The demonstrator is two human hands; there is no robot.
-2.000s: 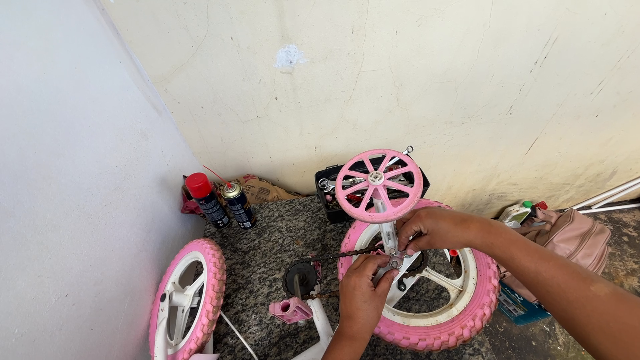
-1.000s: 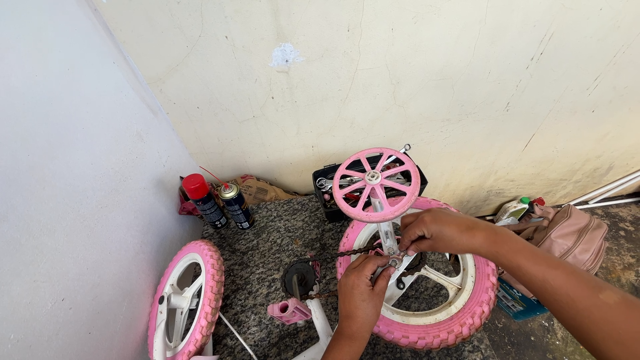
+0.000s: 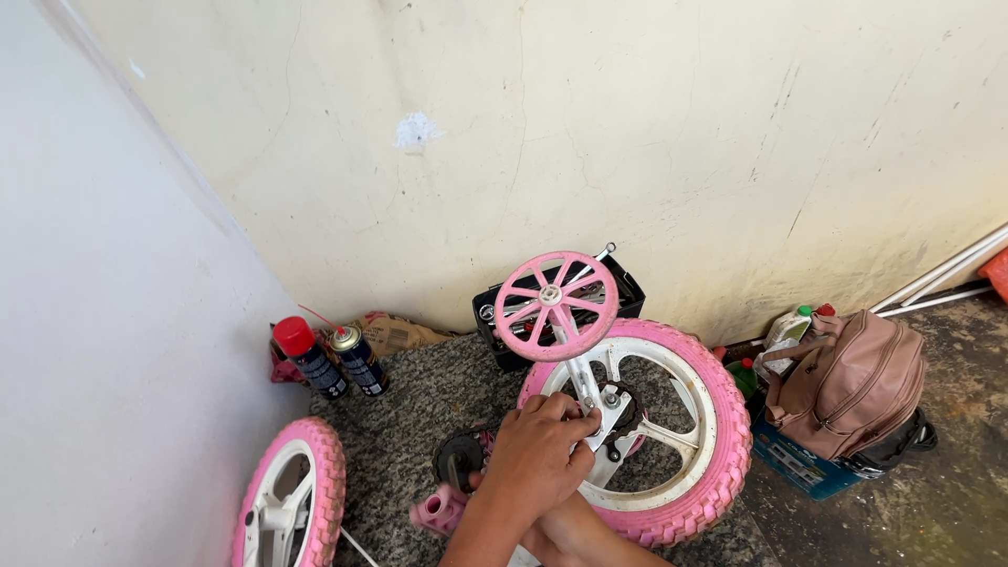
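A small white-and-pink bicycle lies upside down, its pink-tired wheel (image 3: 728, 441) at the centre. A pink spoked training wheel (image 3: 520, 342) stands up on a white metal bracket (image 3: 581, 376) fixed beside the rear hub. Over the lower end of that bracket, near a bolt, my left hand (image 3: 539, 445) has its fingers curled on the metal. My right hand (image 3: 551, 531) crosses beneath the left wrist and is mostly hidden; a fingertip shows by the pedal crank. A black sprocket (image 3: 622, 409) sits behind the bracket. The pink frame tube (image 3: 439, 508) is lower left.
Two spray cans (image 3: 311, 358) stand by the left wall. Behind the training wheel is a black toolbox (image 3: 504, 358) with wrenches. The other wheel (image 3: 323, 488) is at lower left. A pink backpack (image 3: 866, 386) rests on a teal box (image 3: 795, 465) at right, near bottles.
My right hand has left the bracket and moved left under my left arm, towards the crank. My left hand has moved up onto the bracket. The view has shifted somewhat.
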